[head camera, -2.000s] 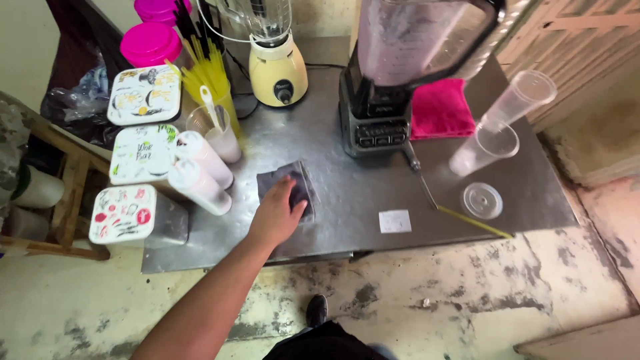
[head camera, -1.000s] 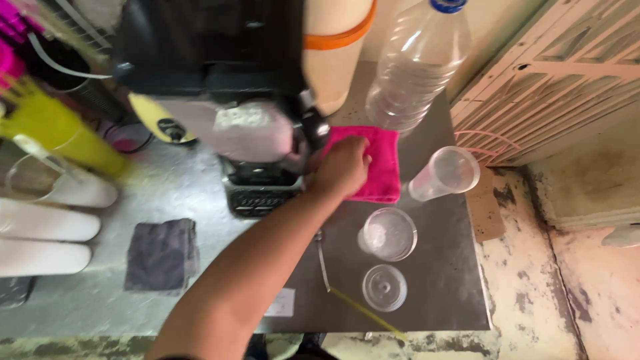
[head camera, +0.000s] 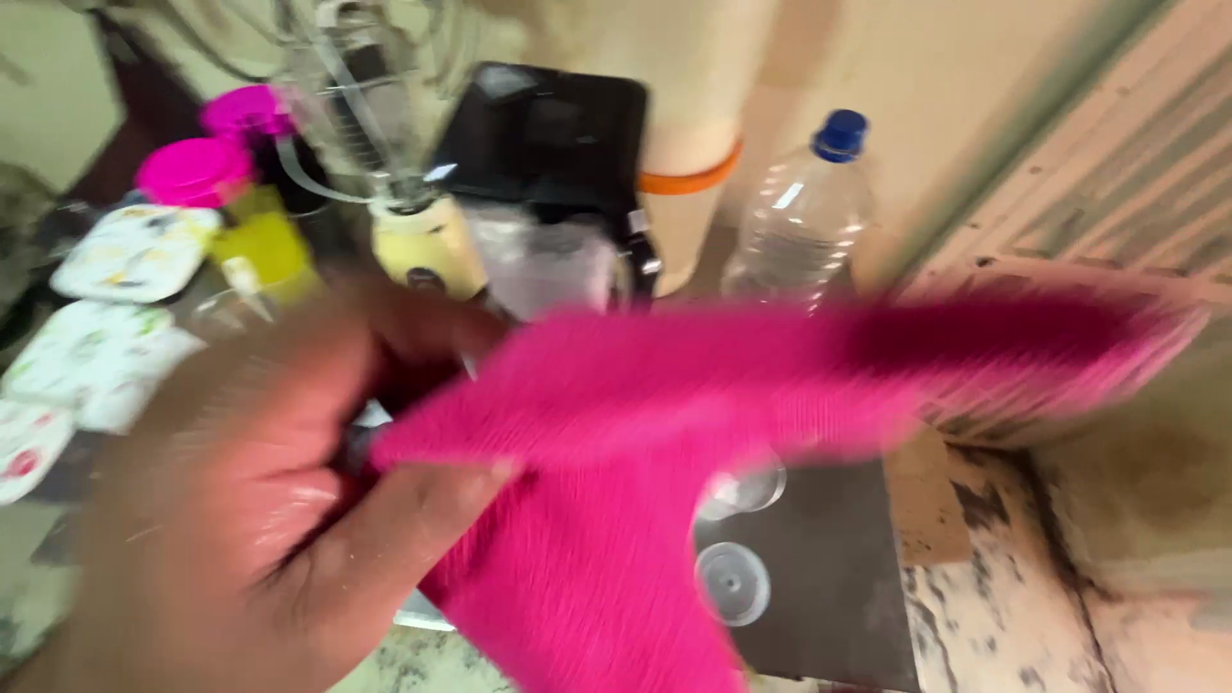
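Note:
Close to the camera, my left hand (head camera: 289, 481) pinches a bright pink cloth (head camera: 616, 414) between thumb and fingers. The cloth hangs raised above the metal table (head camera: 818, 597), stretching to the right, and is blurred by motion. Behind it stands a blender with a black cover (head camera: 549, 135) and a pale purple mix in its jar (head camera: 544, 260). The cloth hides the blender's base. A clear plastic lid (head camera: 732, 583) lies on the table right of the cloth's hanging part, with a clear cup (head camera: 756, 486) partly covered just above it. My right hand is not in view.
A large clear bottle with a blue cap (head camera: 804, 221) stands behind the cloth, near an orange-rimmed container (head camera: 683, 207). A cream blender base (head camera: 428, 245), pink lids (head camera: 195, 171) and patterned-lid containers (head camera: 140, 252) are at left. A pink metal grille (head camera: 1107, 183) is at right.
My left hand was on the pink cloth beside the blender; it has lifted the cloth off the table, close to the camera. Earlier still, that hand touched a dark cloth. The view has shifted.

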